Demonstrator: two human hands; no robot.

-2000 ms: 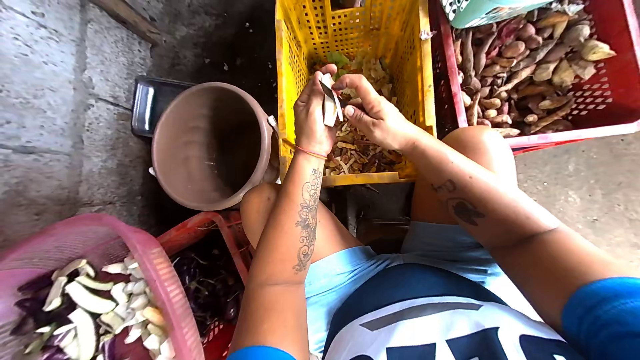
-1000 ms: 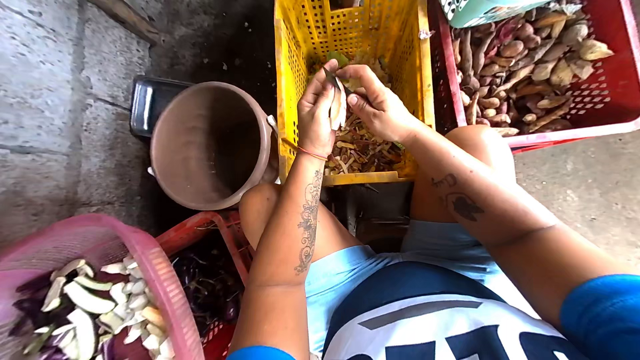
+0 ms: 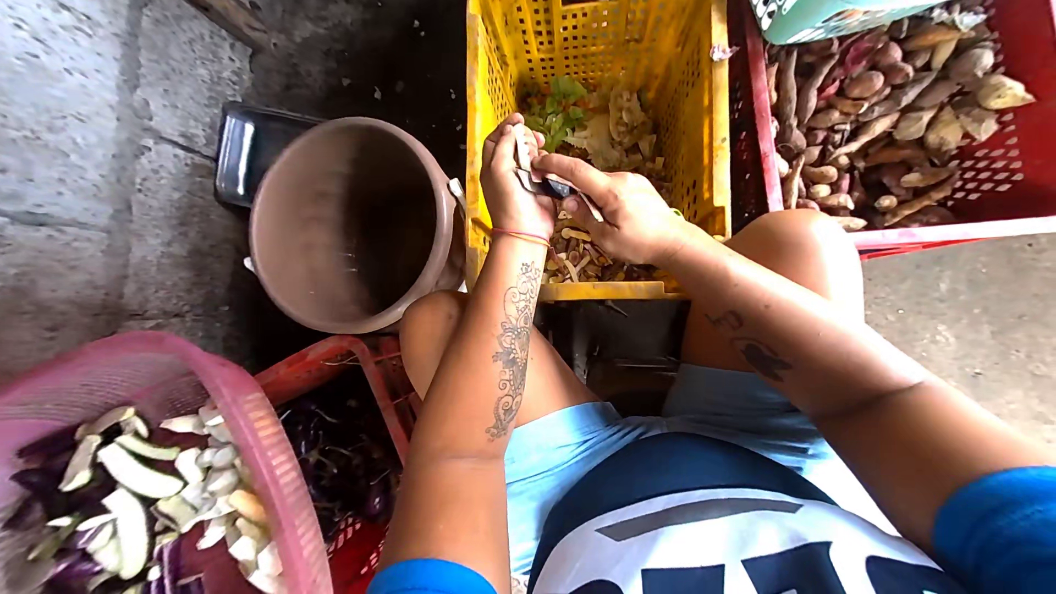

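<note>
Both hands are held together over a yellow plastic crate (image 3: 598, 290) with peelings (image 3: 577, 252) and green leaves (image 3: 561, 111) inside. My left hand (image 3: 516, 181) holds a slim pale piece (image 3: 521, 148), seemingly a vegetable, upright along its fingers. My right hand (image 3: 631, 210) grips a small tool (image 3: 554, 186) with a dark part, perhaps a peeler or knife, which lies against my left palm and the lower end of the pale piece. The fingers cover much of the tool, so its exact kind cannot be told.
A brown bucket (image 3: 289, 223) stands left of the crate, by a dark tray (image 3: 239, 157). Lower left, a pink basket (image 3: 272, 462) holds cut vegetables beside a red crate of eggplants (image 3: 346, 445). At right, a red crate (image 3: 1019, 99) holds root vegetables (image 3: 866, 124) under a mint-green basket (image 3: 841, 21).
The dark tool part now shows between my hands, and my right hand has moved slightly lower and to the right. My left hand stays over the yellow crate.
</note>
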